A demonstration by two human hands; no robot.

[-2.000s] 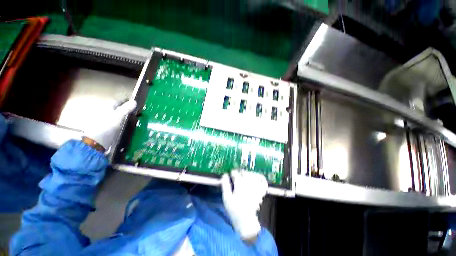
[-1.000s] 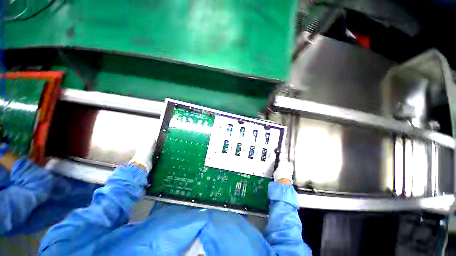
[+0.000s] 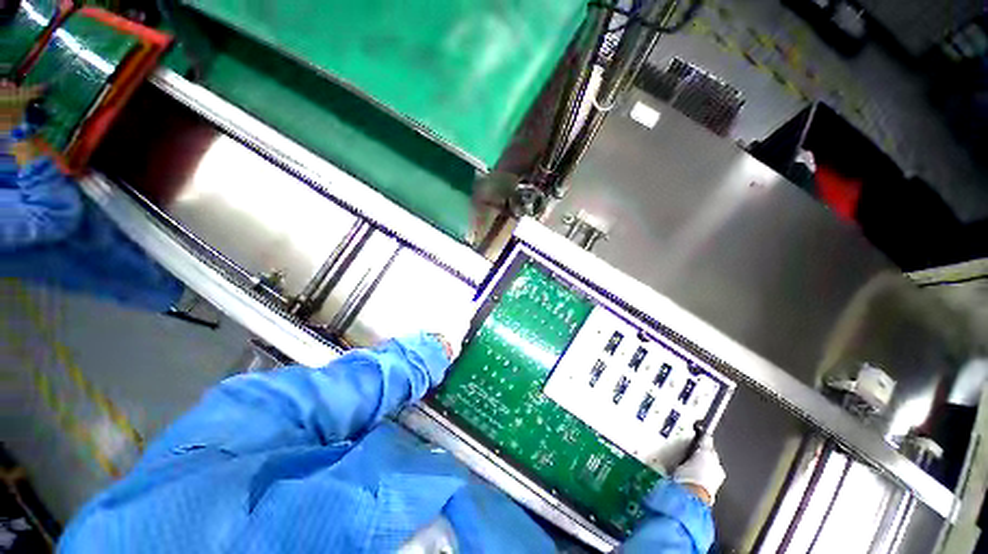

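Observation:
The green printed circuit board (image 3: 509, 379) lies in a dark carrier with a light rim (image 3: 618, 295), across the conveyor rails in front of me. A white slotted cover plate (image 3: 634, 384) covers its upper right part. My left hand (image 3: 450, 327), in a white glove, is at the carrier's left edge, with its fingers mostly hidden or blurred against the bright metal. My right hand (image 3: 702, 470), also white-gloved, grips the carrier's right edge near the cover plate's lower corner.
Silver conveyor rails (image 3: 260, 325) run from upper left to lower right. A green bench (image 3: 401, 65) and a metal surface (image 3: 704, 227) lie beyond. At upper left, another person's blue sleeve (image 3: 43, 206) is beside an orange-red tray (image 3: 108, 103) with a green board.
The carrier with board and cover plate, held between both hands, has moved right along the conveyor. The view has turned, so the line now slopes down to the right.

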